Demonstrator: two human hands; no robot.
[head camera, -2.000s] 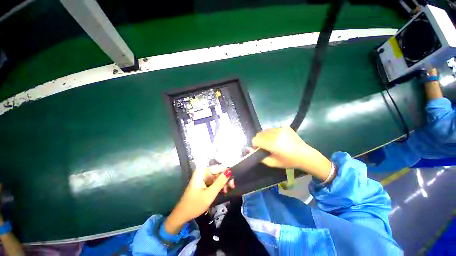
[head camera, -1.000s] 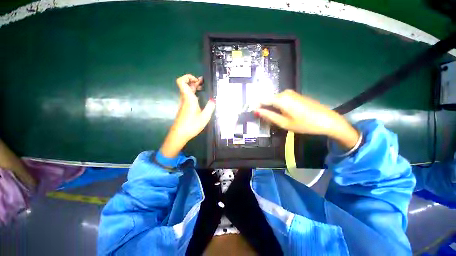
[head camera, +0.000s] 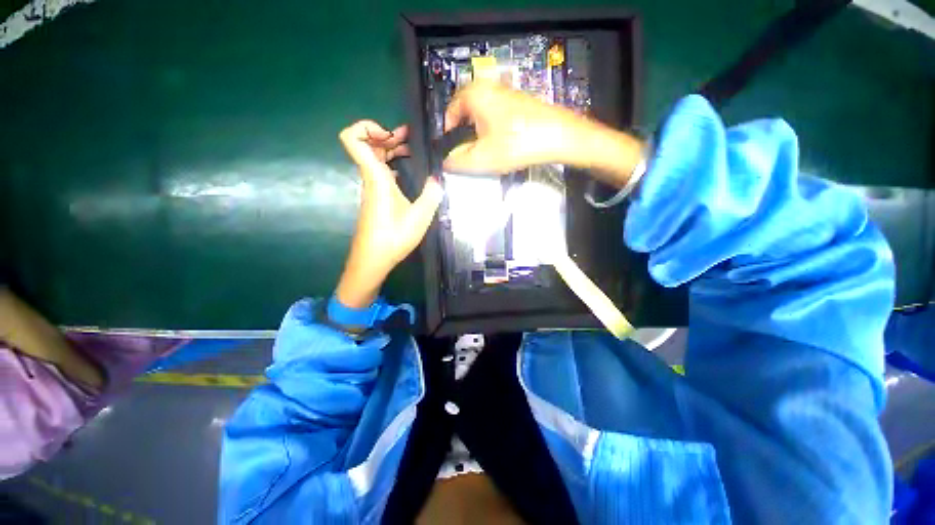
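The black foam tray frames an open-backed tablet with its electronics showing and a white glare over the battery. My left hand is at the tray's left edge, holding a piece of black tape between thumb and fingers. My right hand is over the upper part of the tablet, its fingertips pinching black tape near my left hand. A pale-yellow release liner runs from the tablet's lower right over the tray's lower right edge.
The tray lies on a glossy green bench. A black hose or cable crosses the upper right. A neighbour's pink sleeve and forearm are at the lower left. A white edge rail shows at the upper left.
Over the last second my right hand has moved up and left to the tape by my left hand. The yellow liner has swung to a slant. The tray sits higher in the view.
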